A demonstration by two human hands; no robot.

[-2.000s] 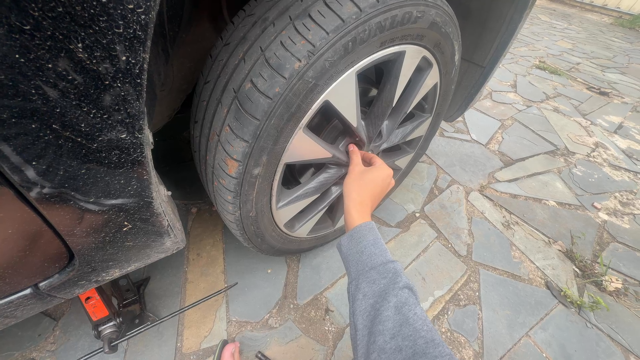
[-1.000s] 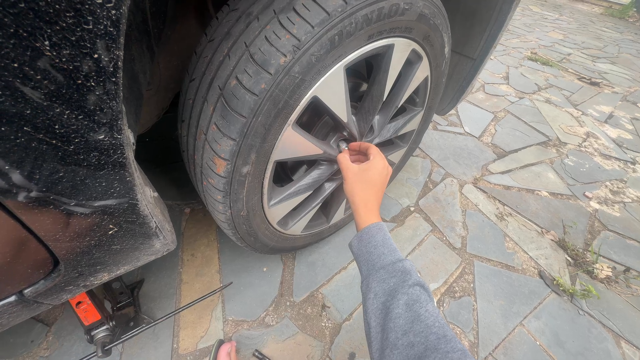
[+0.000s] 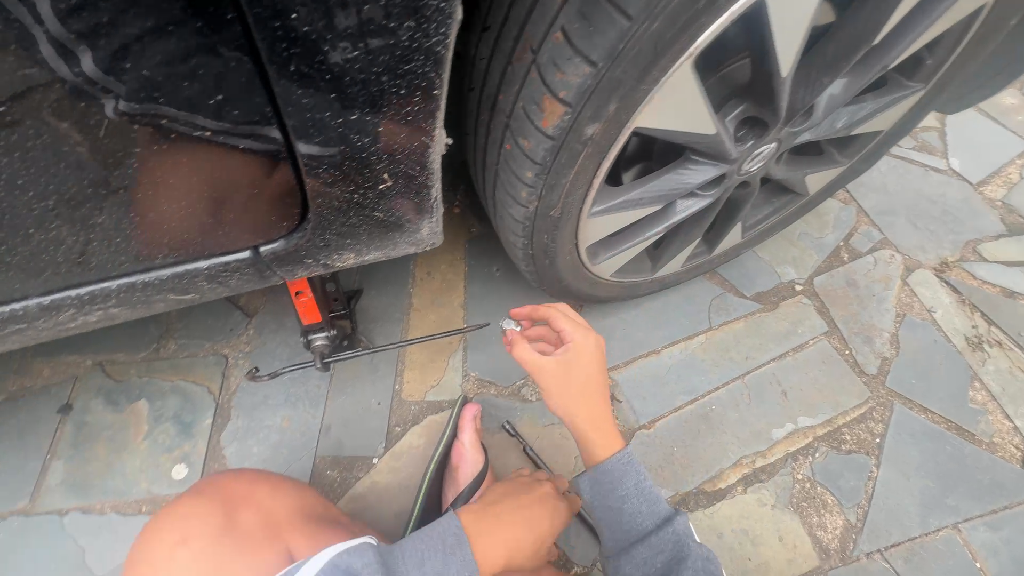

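Observation:
Between the thumb and fingers of my right hand (image 3: pixel 564 360) is a small shiny metal lug nut (image 3: pixel 510 324), held below the tire (image 3: pixel 552 160). The alloy wheel (image 3: pixel 688 180) shows dark lug holes around its centre cap. Down at my foot, my left hand (image 3: pixel 520 520) has its fingers curled, and whether it holds anything is hidden. Close beside it a dark lug wrench (image 3: pixel 532 450) lies on the paving, partly covered by my arm and hand.
An orange and black car jack (image 3: pixel 306 302) stands under the sill of the black car (image 3: pixel 360 144). A thin hooked metal rod (image 3: pixel 400 344) runs from it toward my right hand. My sandalled foot (image 3: pixel 466 456) rests on the irregular stone paving (image 3: pixel 744 400).
My right hand has moved away from the wheel's centre, down and left, with the lug nut in its fingers. My left hand has come into view. The view has shifted downward.

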